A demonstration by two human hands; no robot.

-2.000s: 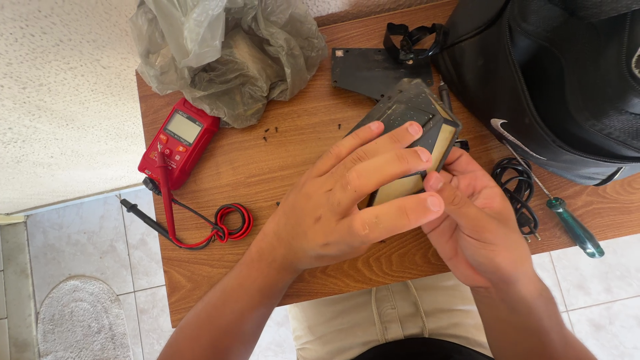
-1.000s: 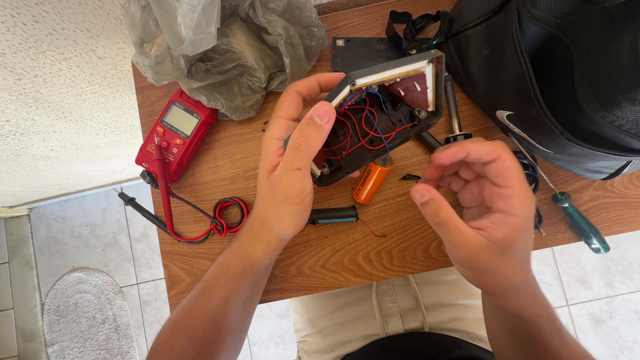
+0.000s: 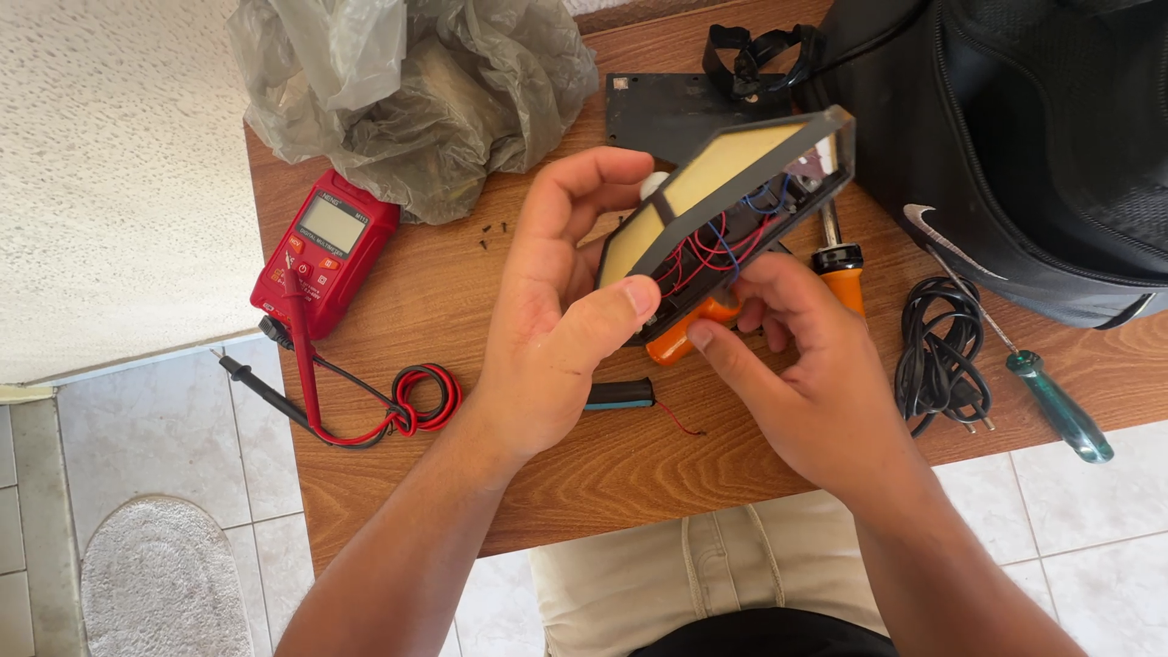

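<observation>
My left hand (image 3: 570,310) grips the left end of a black plastic housing (image 3: 757,187), tilted above the table, with pale yellow panels on its upper face. Red and blue wires (image 3: 721,246) show in its open side. Beneath it, my right hand (image 3: 803,365) has thumb and fingers at an orange cylindrical cell (image 3: 689,333); the fingertips are partly hidden, so whether they close on the cell cannot be told. A black and blue cylinder (image 3: 622,394) with a thin red wire lies on the table between my hands.
A red digital multimeter (image 3: 327,251) with coiled leads, a crumpled plastic bag (image 3: 429,100) and small screws (image 3: 493,233) are at left. A flat black panel (image 3: 657,114), orange-handled tool (image 3: 839,274), black cable (image 3: 940,347), green-handled screwdriver (image 3: 1058,406) and black bag (image 3: 1031,164) lie at back and right.
The housing first hid its inside, then showed its wires, and now tilts with its yellow panels up. My right hand has moved left to the orange cell, which hung below the housing a second ago.
</observation>
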